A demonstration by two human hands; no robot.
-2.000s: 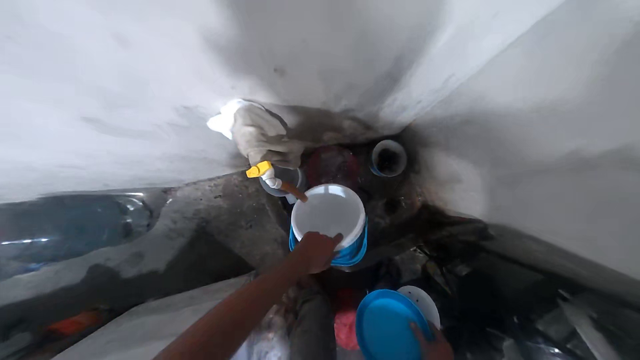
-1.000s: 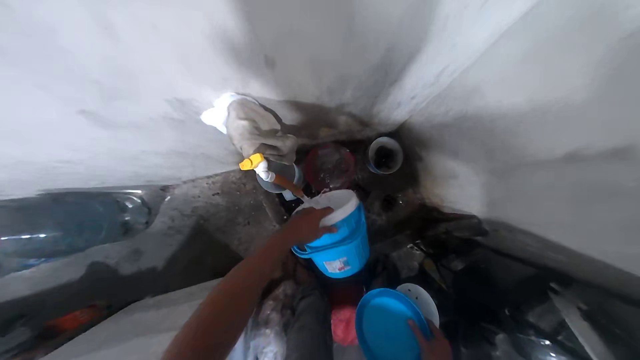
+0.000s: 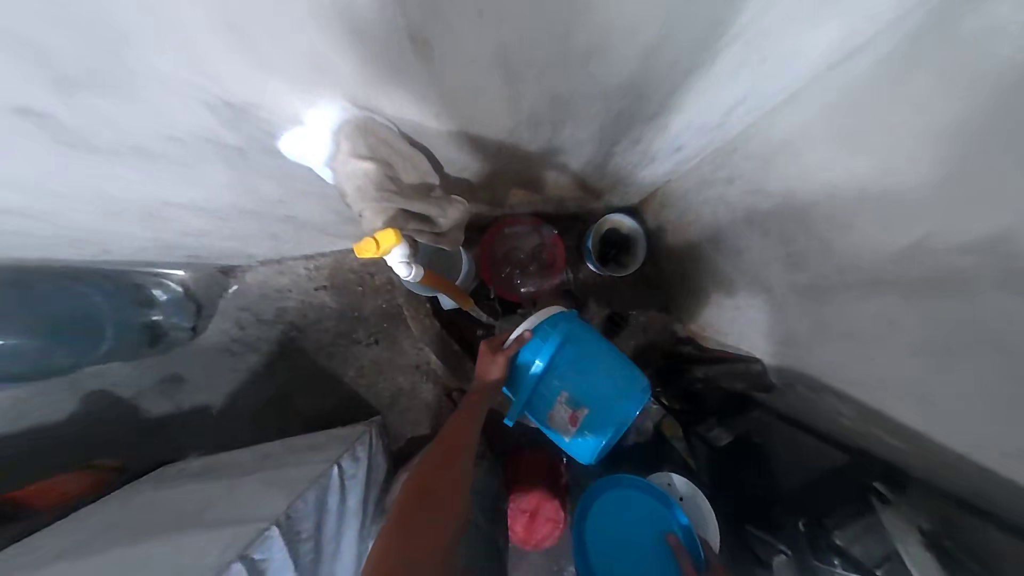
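My left hand (image 3: 498, 362) grips the white rim of a blue plastic bucket (image 3: 592, 384), which lies tilted on its side with its mouth toward the upper left. At the lower edge, my right hand (image 3: 686, 556) holds a round blue lid (image 3: 628, 528); part of that hand is cut off by the frame. A white disc with small holes (image 3: 690, 504) shows behind the lid. Just beyond the bucket's mouth are a tap with a yellow handle (image 3: 378, 243) and its brown hose (image 3: 446, 290). The inside of the bucket is hidden.
A red basin (image 3: 522, 258) and a small pail (image 3: 616, 244) stand by the wall corner. A grey container (image 3: 436, 268) is under a hanging cloth (image 3: 392, 176). A large clear bottle (image 3: 88, 320) lies at left, a red object (image 3: 536, 518) below the bucket, dark clutter at lower right.
The bucket has gone from upright to strongly tilted, its mouth turning toward the upper left. My left hand has moved with its rim. My right hand still holds the blue lid.
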